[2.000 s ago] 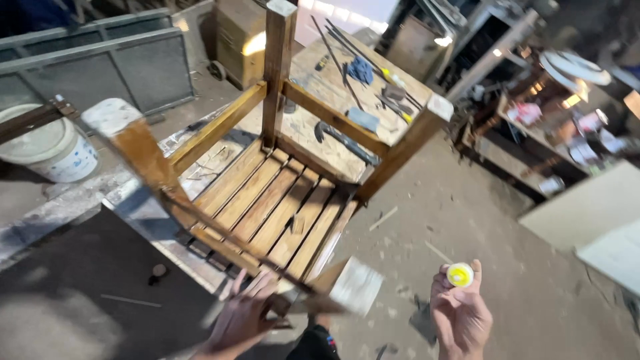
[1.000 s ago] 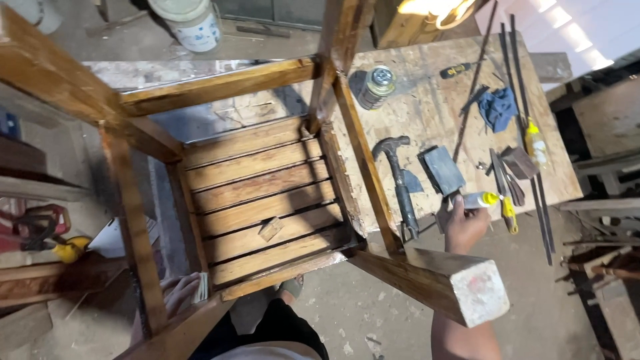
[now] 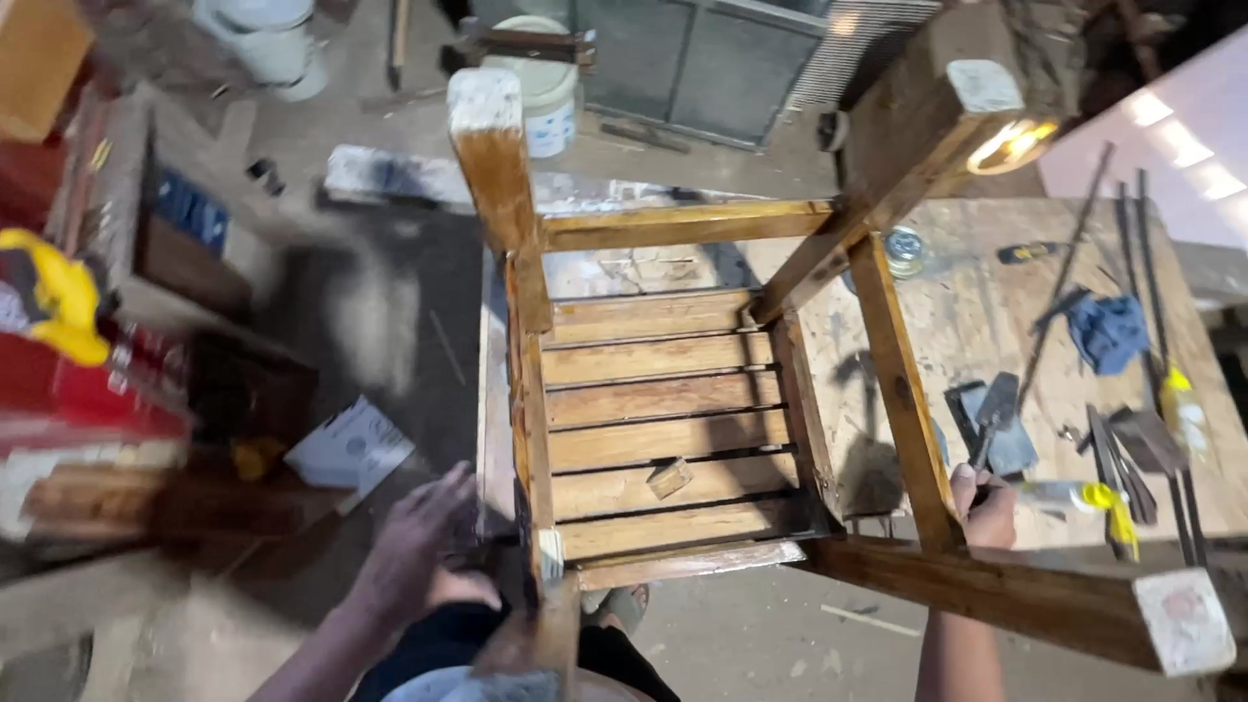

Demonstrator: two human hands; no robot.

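Note:
An upturned wooden stool or chair frame [image 3: 668, 400] with a slatted seat and pale-ended legs stands before me. A small wood block [image 3: 669, 478] rests on its slats. My left hand [image 3: 419, 546], blurred, has its fingers apart just left of the frame, holding nothing visible. Beyond the right side rail, my right hand [image 3: 985, 502] grips a hammer [image 3: 996, 409] by its handle; the head points away from me, and the rail partly hides the hand. A small bottle with a yellow cap [image 3: 1092, 495] lies beside that hand, near a grey block [image 3: 1009, 444].
The plywood tabletop [image 3: 946, 312] carries a metal-lidded can [image 3: 904, 252], a blue cloth [image 3: 1107, 331], long dark rods [image 3: 1141, 263], a yellow-capped bottle [image 3: 1182, 414] and chisel-like tools [image 3: 1116, 468]. A leg's pale end [image 3: 1183, 619] juts out at lower right. A bucket [image 3: 546, 97] stands behind.
My right hand has let go of the small bottle and taken up the hammer, which lay on the tabletop one second ago. My left hand has come off the frame.

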